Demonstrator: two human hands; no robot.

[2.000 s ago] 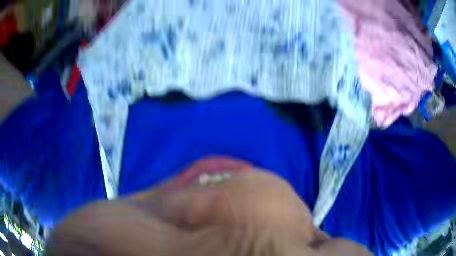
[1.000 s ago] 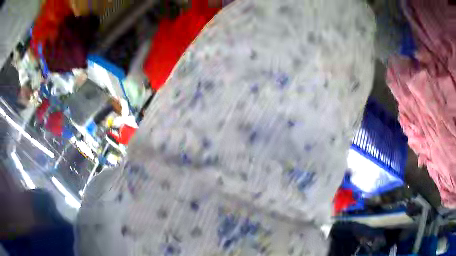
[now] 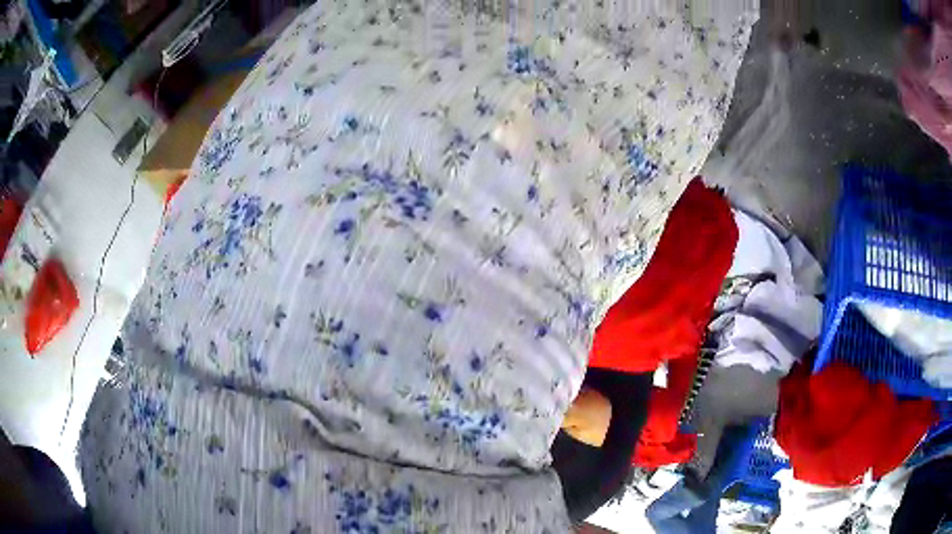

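Note:
The wearer's white top with blue flowers fills the middle of the view. Neither of my hands can be made out. Red fabric point(image 3: 679, 282) lies just right of the top, beside crumpled white and pale cloth point(image 3: 767, 297). Pink fabric point(image 3: 929, 78) is cut off by the upper right edge; what holds or supports it is hidden. A small skin-coloured patch shows beside a black shape below the red fabric; I cannot tell what it is.
A blue slatted crate point(image 3: 903, 235) with white cloth stands at right. Another red heap point(image 3: 851, 422) lies below it. At left, a pale table point(image 3: 110, 214) bears a thin cord and a small red item point(image 3: 50, 306). Grey floor shows at upper right.
The view has swung around. The pink fabric has moved from beside the body to the upper right edge. The blue crate and red heaps now show larger at right.

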